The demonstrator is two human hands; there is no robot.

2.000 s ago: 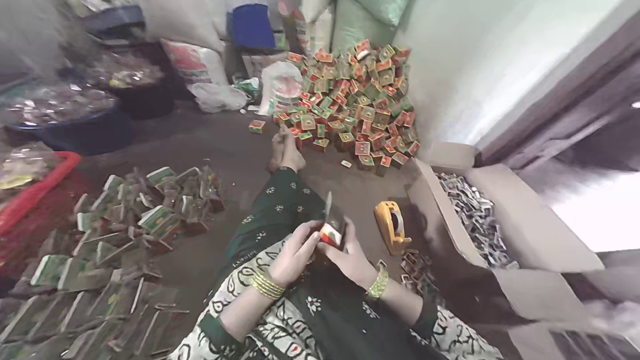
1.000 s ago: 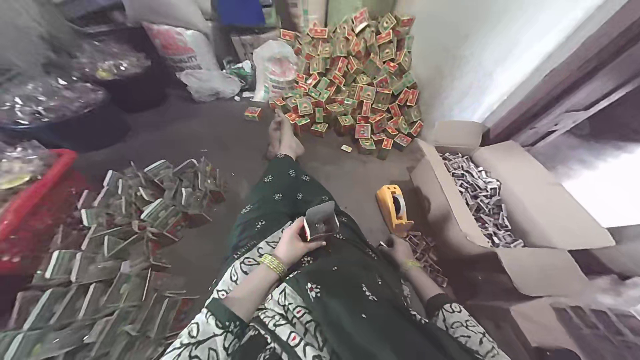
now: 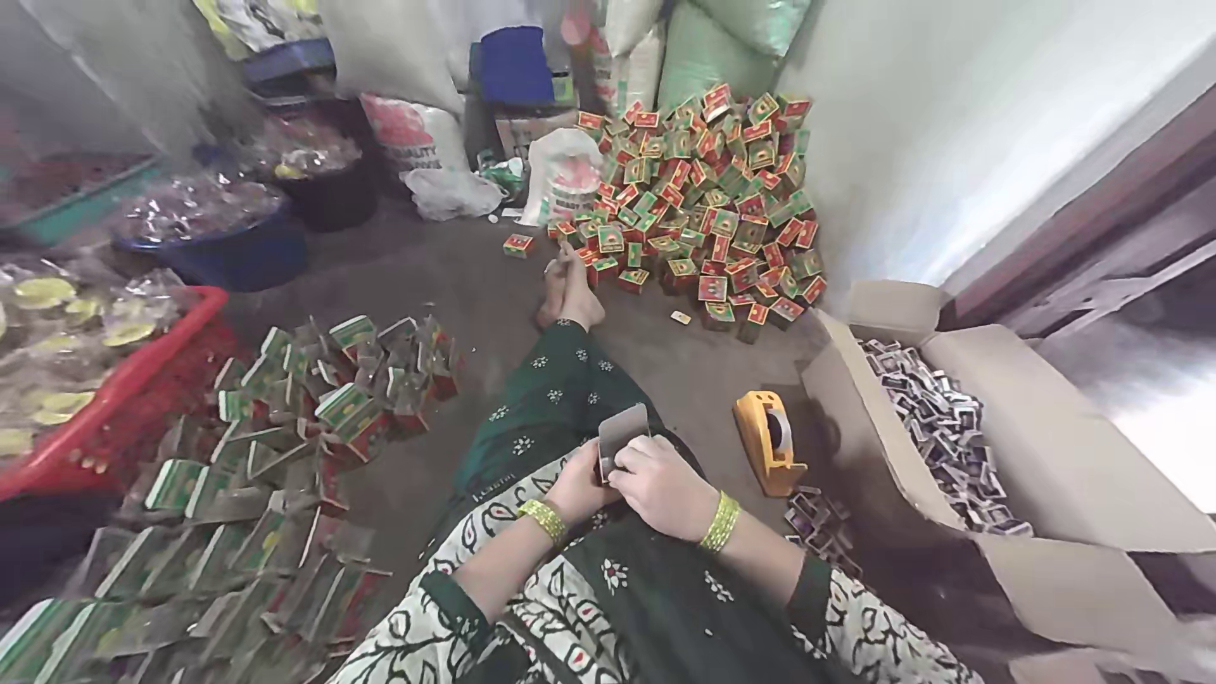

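Note:
Above my lap, my left hand (image 3: pixel 581 483) grips a small cardboard box (image 3: pixel 622 437) with its grey inner flap raised. The fingers of my right hand (image 3: pixel 660 484) are at the near side of this box; whether they hold a small piece is hidden. To the right of my legs stands a yellow tape dispenser (image 3: pixel 768 445) with a roll of tape. Small dark packets (image 3: pixel 819 522) lie on the floor just below it. Many open-flapped green and red boxes (image 3: pixel 275 532) stand in rows at the left.
A pile of closed red and green boxes (image 3: pixel 703 209) lies beyond my feet, against the wall. On the right, an open carton (image 3: pixel 912 456) holds many small packets. A red basket (image 3: pixel 123 399) and a blue tub (image 3: pixel 223 256) with plastic-wrapped items stand at the left. Sacks (image 3: pixel 418 142) stand behind.
My right hand has moved from beside the small packets near the tape dispenser to the box in my left hand. The two hands were together at a box two seconds ago as well.

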